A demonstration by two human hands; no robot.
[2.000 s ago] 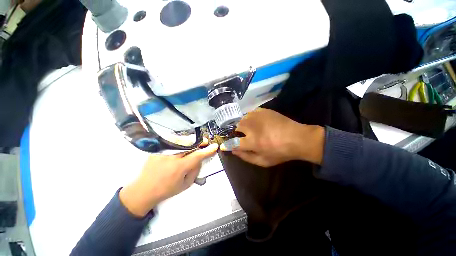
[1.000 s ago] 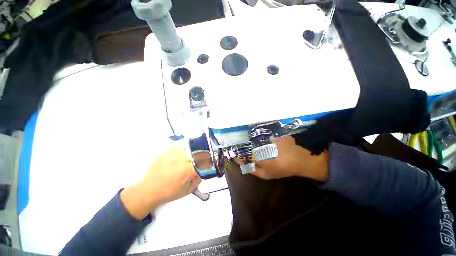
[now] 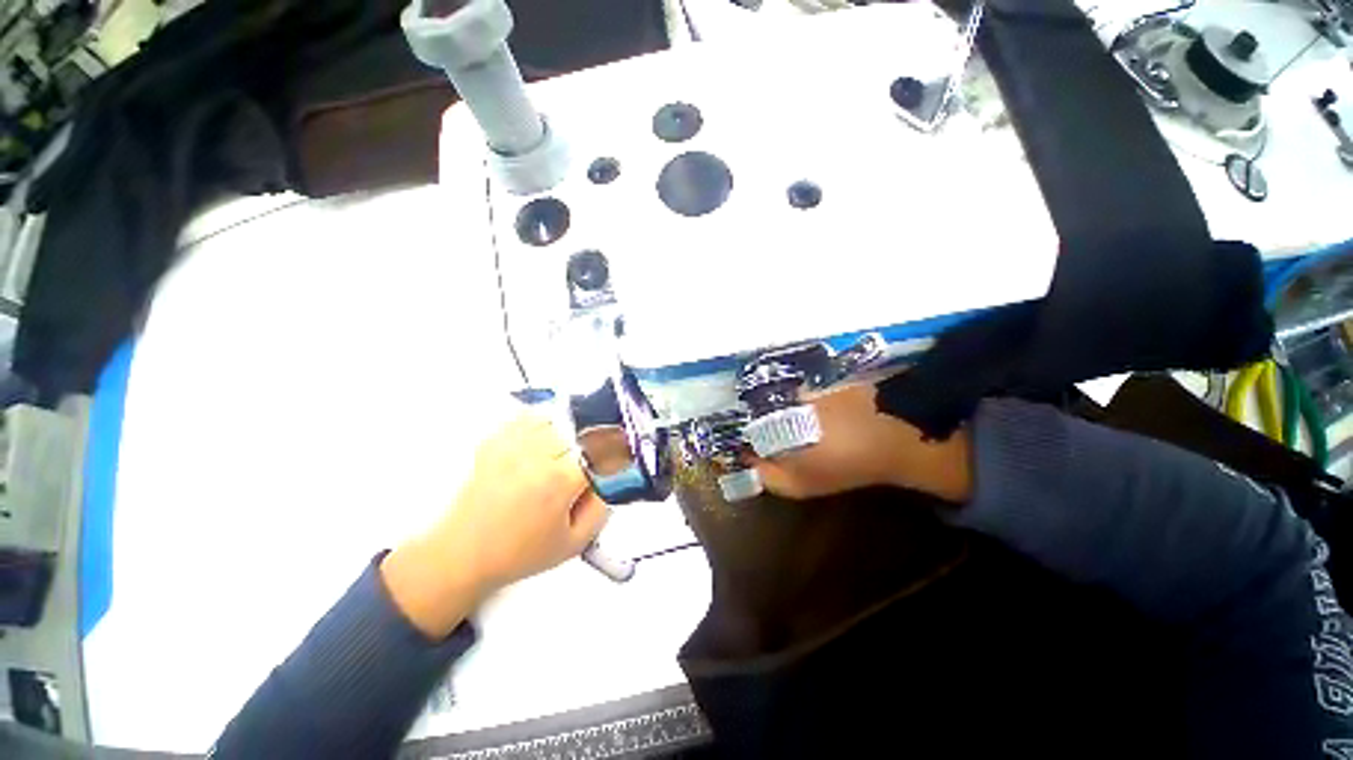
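Note:
The white sewing machine head (image 3: 861,223) with a blue stripe fills the middle. Its curved shiny guard (image 3: 611,453) and ribbed tension dial (image 3: 784,431) hide the needle area. A dark brown-black garment panel (image 3: 787,572) lies right of the needle area and runs down over the table's front edge. My left hand (image 3: 512,505) is on the table left of the guard, its fingertips hidden behind it. My right hand (image 3: 853,446) lies on the dark cloth behind and right of the dial, fingers partly hidden. What either hand grips cannot be seen.
A black cloth strip (image 3: 1105,193) hangs over the machine arm. Dark cloth (image 3: 149,193) lies at the back left. A grey post (image 3: 490,89) stands on the head. A bobbin winder (image 3: 1229,67) is at the upper right, yellow-green handles (image 3: 1261,401) at the right edge.
From two seconds ago, the view has shifted, so the head's top shows more and the fingertips are now hidden. In the last second, the panel's lower part has shifted slightly near the table edge.

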